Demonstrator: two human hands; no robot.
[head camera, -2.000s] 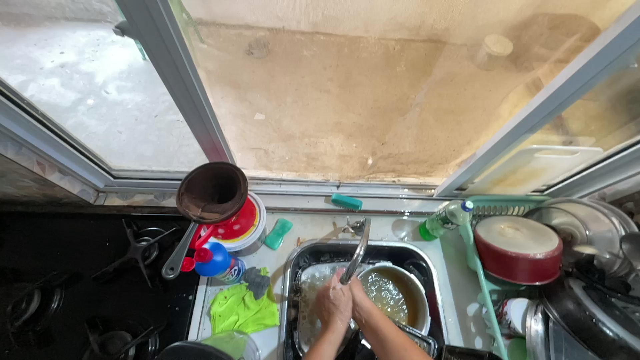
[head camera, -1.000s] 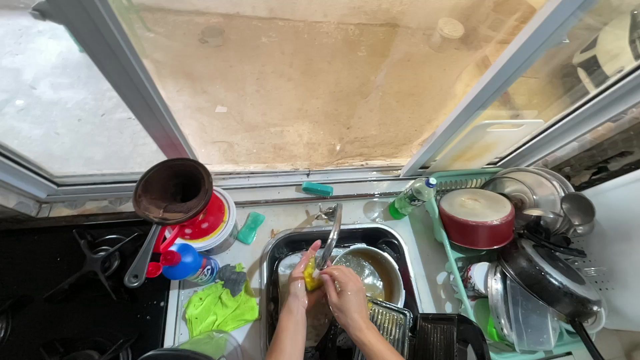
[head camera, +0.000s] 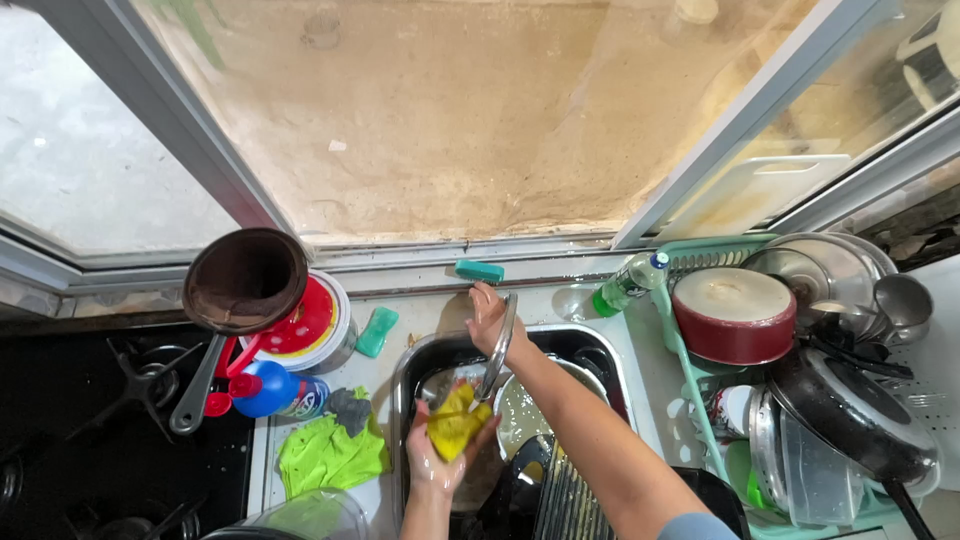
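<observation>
My left hand (head camera: 441, 450) holds a wet yellow sponge or cloth (head camera: 454, 424) under the end of the curved metal faucet (head camera: 501, 349), above the sink (head camera: 405, 375). Behind the faucet, my right hand (head camera: 487, 315) reaches toward the back of the counter with its fingers apart and nothing in them. Just beyond its fingertips, a teal brush (head camera: 480, 271) lies by the window ledge. In the sink, a pot (head camera: 517, 420) contains cloudy, bubbly water, and a black ridged grill plate (head camera: 574, 495) is in front of it, partly behind my right forearm.
Left of the sink are a green sponge (head camera: 376, 331), a lime-green cloth (head camera: 334, 454), a blue bottle (head camera: 277, 390), a brown strainer (head camera: 244, 281) and a black stovetop (head camera: 67, 390). On the right stand a green bottle (head camera: 628, 285) and a dish rack (head camera: 684, 390) with a red pot (head camera: 735, 315) and pans.
My right hand has left the yellow thing and moved up past the faucet toward the brush. My left hand still holds the yellow thing, now more spread out.
</observation>
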